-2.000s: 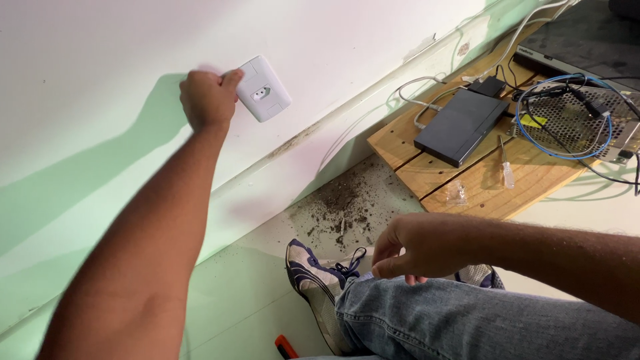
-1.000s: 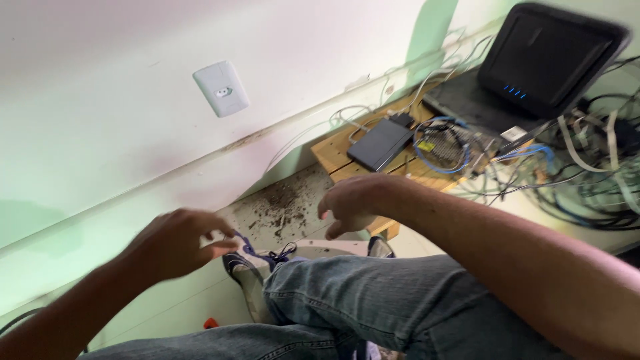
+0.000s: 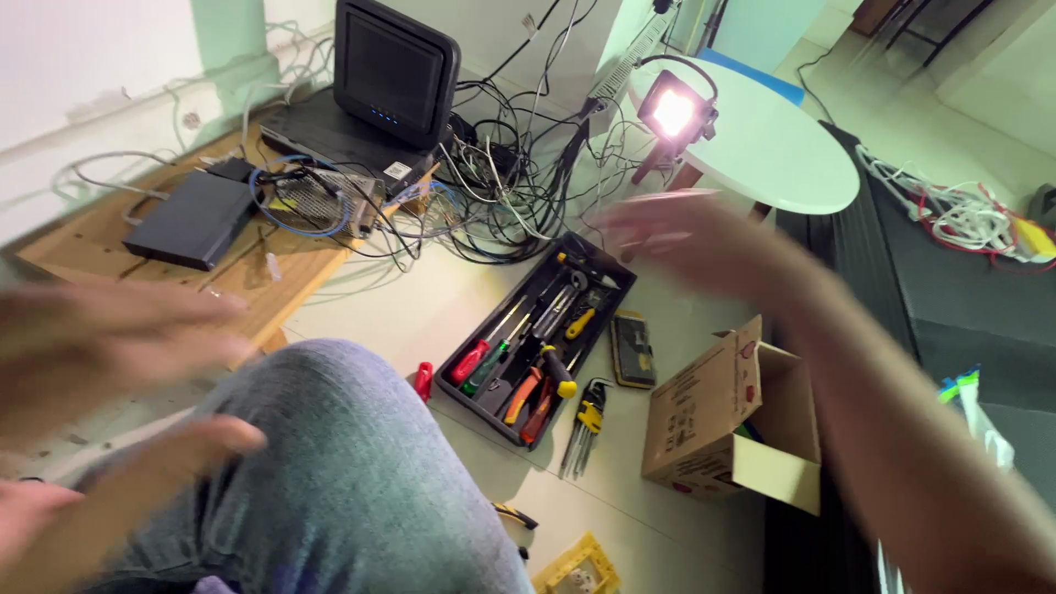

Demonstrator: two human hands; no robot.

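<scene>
My left hand [image 3: 124, 371], blurred, is raised at the left edge beside my knee, its fingers apart and holding nothing. My right hand [image 3: 685, 235], also blurred, reaches out above the far end of a black tool tray [image 3: 483, 400]; I see nothing in it, but its finger positions are unclear. In the tray lie a red-handled screwdriver [image 3: 470, 361], a green-handled screwdriver [image 3: 485, 369], orange-handled pliers [image 3: 524, 396] and a hammer [image 3: 590, 268]. Beside it on the floor are a folding hex key set [image 3: 589, 421] and a dark case with yellow edges [image 3: 633, 351].
A wooden bench [image 3: 247, 305] at left holds a black box [image 3: 194, 219], a metal power supply [image 3: 326, 198] and a black modem [image 3: 396, 70]. Tangled cables [image 3: 511, 190] spread behind the tray. A lit floodlight [image 3: 675, 111] stands near a round white table [image 3: 775, 140]. An open cardboard box [image 3: 701, 412] is at right.
The view has swung far right, from the wall outlet to the tools. My left hand was at the outlet's cover plate two seconds ago and has come away from it. My right hand has moved outward from my knees.
</scene>
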